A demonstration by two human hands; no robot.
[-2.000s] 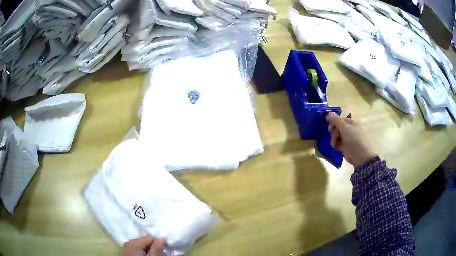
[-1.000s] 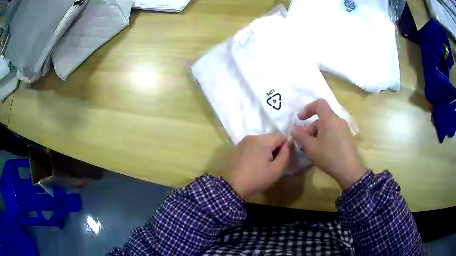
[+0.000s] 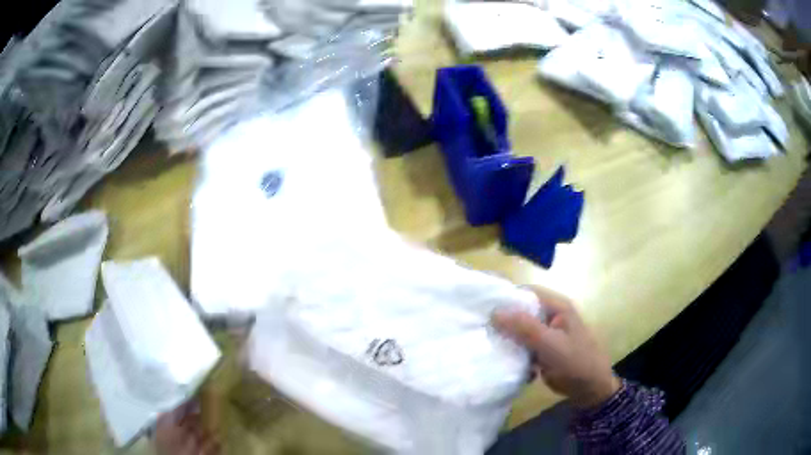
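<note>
A packed white pouch in clear film (image 3: 418, 355), with a triangle mark on top, is in my right hand (image 3: 556, 342), which grips its right end. It overlaps the front of the flat stack of bright white empty bags (image 3: 285, 204). A folded white quilted pouch without film (image 3: 151, 342) is at the lower left. My left hand (image 3: 187, 431), blurred and cut off by the bottom edge, is closed at this pouch's lower edge; its fingertips are hard to see.
The blue tape dispenser (image 3: 485, 169) stands right of the bag stack, with blue flaps (image 3: 544, 218) in front and a dark pad (image 3: 400, 120) beside it. Packed pouches (image 3: 658, 80) lie heaped at far right. Unpacked piles (image 3: 80, 107) fill the back left; loose pouches (image 3: 67, 267) lie nearer.
The view has swung right. My hands were together at the packed pouch's edge; now they are apart. My right hand holds that pouch, and my left hand is at an unpacked one.
</note>
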